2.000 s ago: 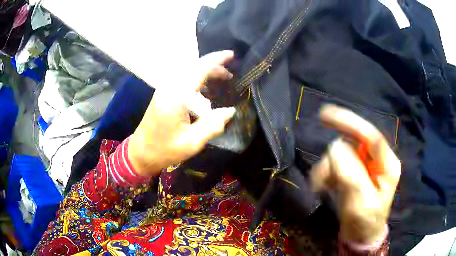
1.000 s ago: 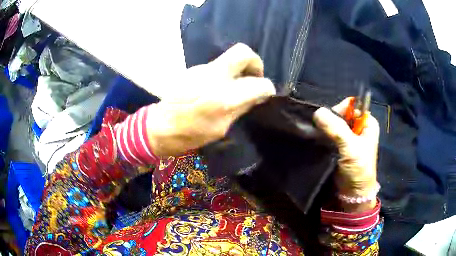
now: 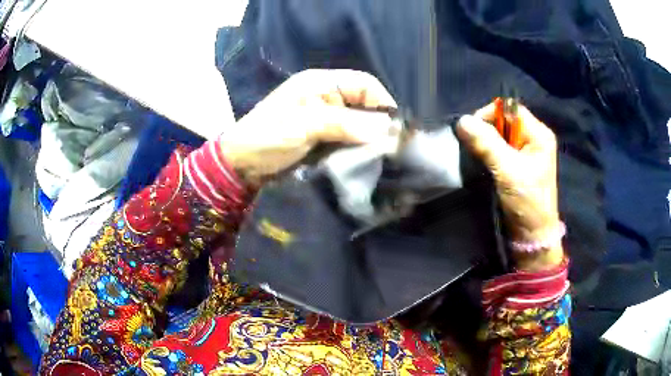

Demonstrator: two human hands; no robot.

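A dark navy garment (image 3: 530,66) covers the right side of the view and hangs over the wearer's lap. My left hand (image 3: 316,121) pinches its edge near the centre, beside a blurred pale grey-white lining (image 3: 438,158). My right hand (image 3: 515,172) holds the cloth edge between thumb and fingers and also keeps the orange-handled thread snips (image 3: 508,125), blades pointing up and blurred. A dark section with a curved lower edge and a yellow buttonhole (image 3: 276,231) spreads between the hands. The fingertips are partly hidden by cloth and blur.
A white table (image 3: 147,44) lies at the upper left, with its edge running diagonally. Crumpled grey-white cloth (image 3: 73,154) is heaped at the left. A blue bin (image 3: 40,286) stands at the lower left. A white piece (image 3: 644,327) shows at the lower right.
Both hands have come together on the garment and drawn an edge section up over the lap. The pale lining and yellow buttonhole now face up. The snips have stayed in my right hand.
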